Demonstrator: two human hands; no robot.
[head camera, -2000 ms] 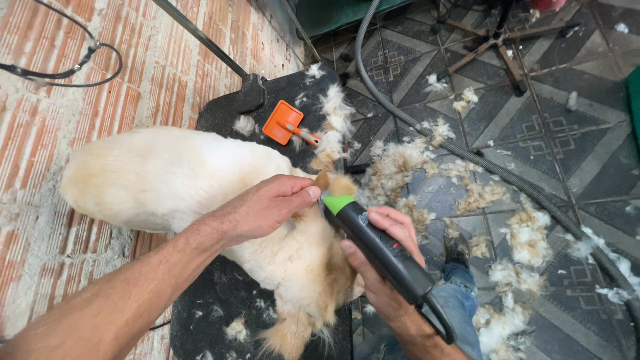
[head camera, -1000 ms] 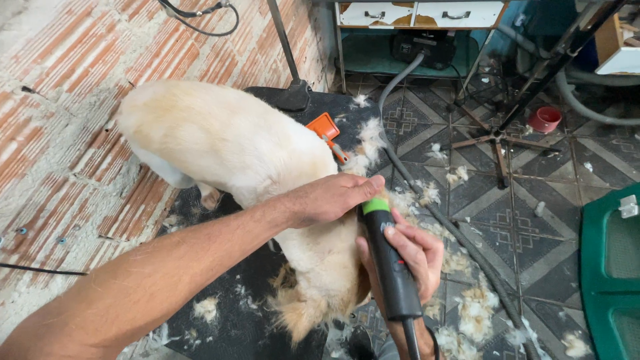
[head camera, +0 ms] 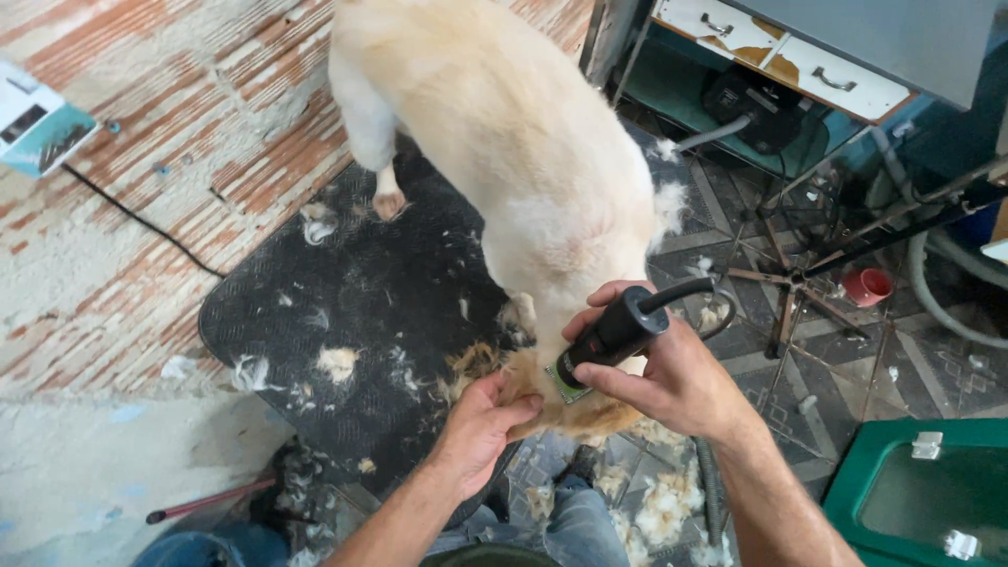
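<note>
A cream-coloured dog with close-clipped fur stands on the black textured grooming table, its head end toward me. My right hand grips a black electric clipper whose green-edged blade rests on the tan fur at the dog's head end. My left hand pinches a tan, furry part there between thumb and fingers, just left of the blade; it looks like an ear, though I cannot tell for certain. The clipper's cord loops off to the right. The dog's face is hidden from view.
Cut fur lies in clumps on the tiled floor and table. A brick wall borders the table at left. At right are a metal stand base, a red cup, a drawer unit and a green door-like panel.
The clipper has swung round: its cord end now points up and right, where before it pointed down toward me. My left hand has come to the left of the blade. The view has shifted strongly.
</note>
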